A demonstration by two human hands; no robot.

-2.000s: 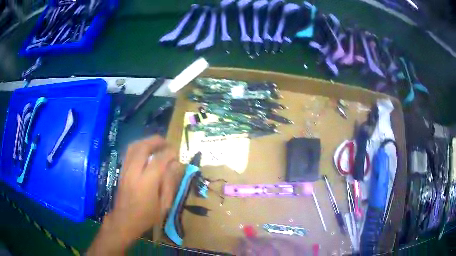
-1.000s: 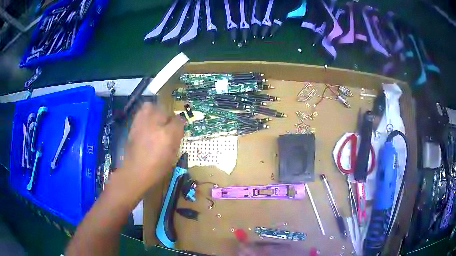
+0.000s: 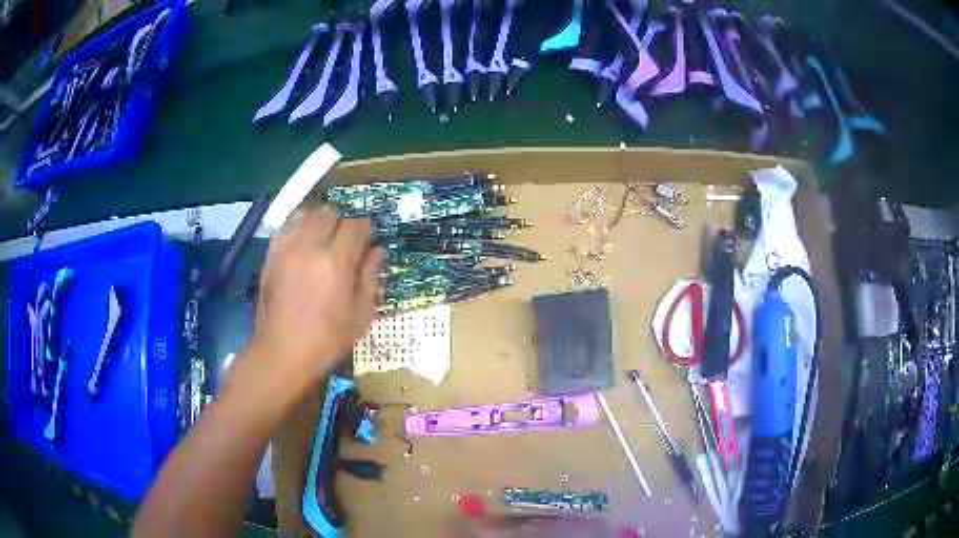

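Observation:
My left hand [image 3: 321, 273] is over the tray's upper left edge, with its fingers at the left end of a pile of green circuit boards [image 3: 442, 236] with black ends. Its fingertips are partly hidden, so I cannot tell if they hold anything. A blurred skin-toned shape at the bottom edge may be my right hand [image 3: 515, 522]. A loose green board [image 3: 555, 499] lies just above it, with a red spot on the left. A pink handle shell [image 3: 501, 416] lies across the tray's middle. A teal-and-black handle [image 3: 328, 457] stands at the left with a small wired part beside it.
The cardboard tray [image 3: 589, 163] also holds a black block [image 3: 573, 342], a perforated white sheet [image 3: 405, 342], red scissors [image 3: 684, 324], a pen [image 3: 662, 429] and a blue tool [image 3: 773, 368]. Blue bins [image 3: 158, 347] stand at the left. Purple handles [image 3: 421, 47] lie beyond the tray.
My left hand has moved up from beside the teal handle to the left end of the board pile. The view has shifted, and the blurred shape at the bottom edge shows less.

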